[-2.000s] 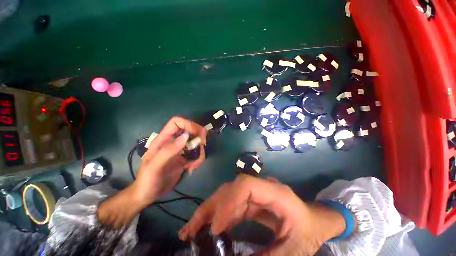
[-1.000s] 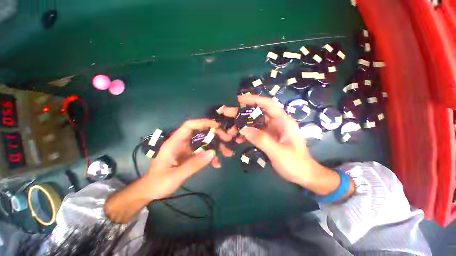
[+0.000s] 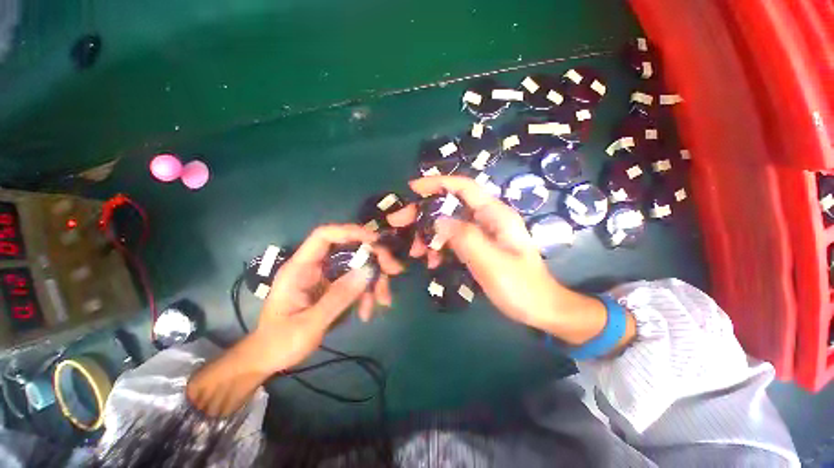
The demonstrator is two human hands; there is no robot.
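Observation:
My left hand (image 3: 315, 288) holds a round black unit (image 3: 340, 263) with cream tape between thumb and fingers, above the bench. My right hand (image 3: 489, 251) holds another taped black unit (image 3: 441, 212) the same way, close to the left one. Both hands are bare; a blue band (image 3: 604, 329) is on my right wrist. One taped unit (image 3: 450, 287) lies just below my right fingers, another (image 3: 382, 208) lies between and behind the hands, and another (image 3: 265, 267) lies left of my left hand. Fingers partly hide the held units.
Several taped discs (image 3: 544, 137) and shiny-faced discs (image 3: 585, 203) lie at right, beside red trays (image 3: 732, 183). A power supply (image 3: 78, 265) with red digits stands at left, near tape rolls (image 3: 80, 393), a shiny disc (image 3: 174, 325) and pink finger cots (image 3: 166, 167). Black cord (image 3: 343, 398) loops below.
My right hand has risen from the lower edge to beside my left hand and now shows a taped unit in its fingers. My left hand has turned, showing its unit's face.

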